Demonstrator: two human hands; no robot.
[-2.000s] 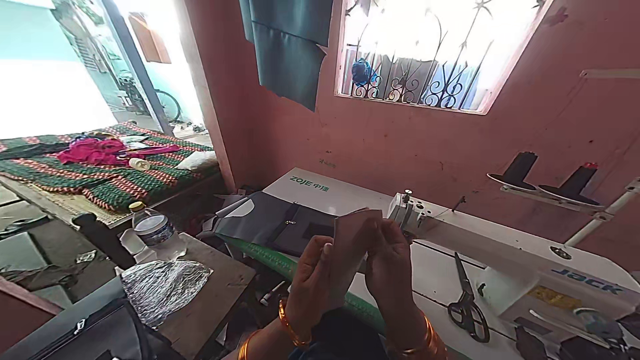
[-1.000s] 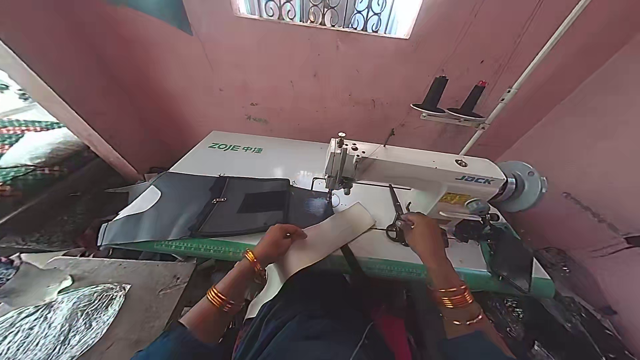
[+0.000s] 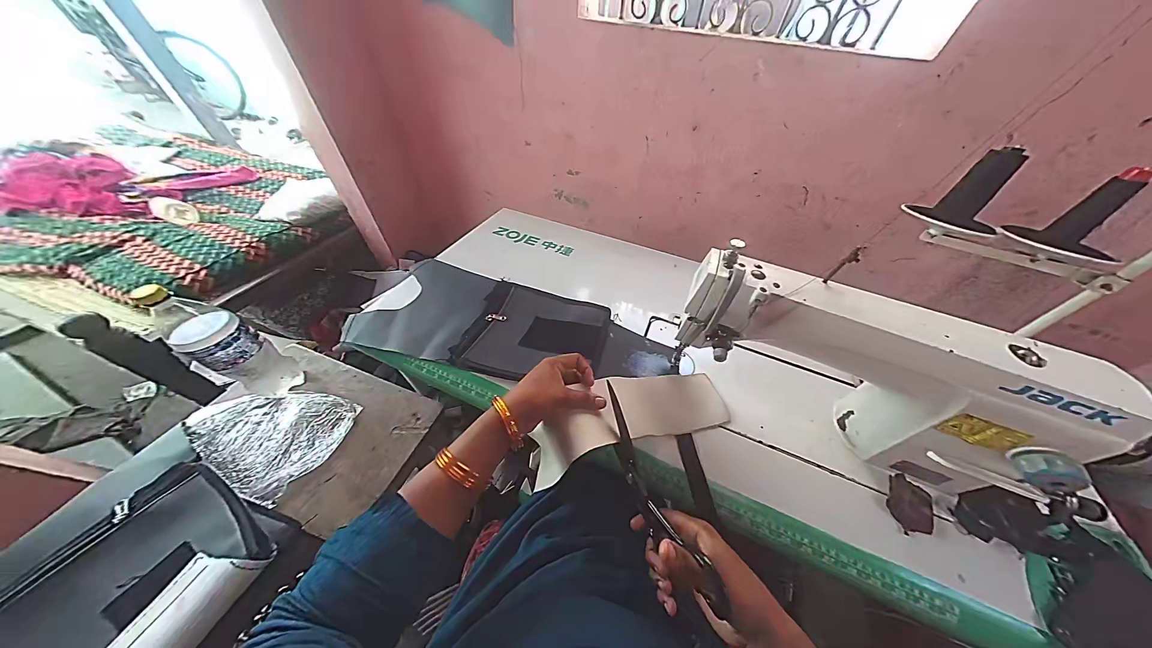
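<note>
My left hand [image 3: 558,396], with orange-gold bangles on the wrist, holds a cream strip of sheet material [image 3: 670,405] that lies over the table's front edge. In my right hand [image 3: 679,562] are black-handled scissors [image 3: 641,481]; their blades reach up across the strip beside my left fingers. Whether they cut into it I cannot tell. Behind my left hand, a dark grey fabric piece with a zipper [image 3: 549,333] lies on the sewing machine table [image 3: 576,279], its right end by the needle of the white sewing machine [image 3: 864,333].
Black thread cones [image 3: 985,184] stand on a holder at the right. At the left are a wooden surface [image 3: 360,468] with crumpled silvery material [image 3: 274,441], a lidded jar [image 3: 211,342] and a grey bag [image 3: 135,540]. Along the table's front edge runs a green measuring strip [image 3: 837,553].
The scissors, on the table two seconds ago and under my right hand one second ago, are now held at the strip. My right hand has come back toward my body. The view has shifted.
</note>
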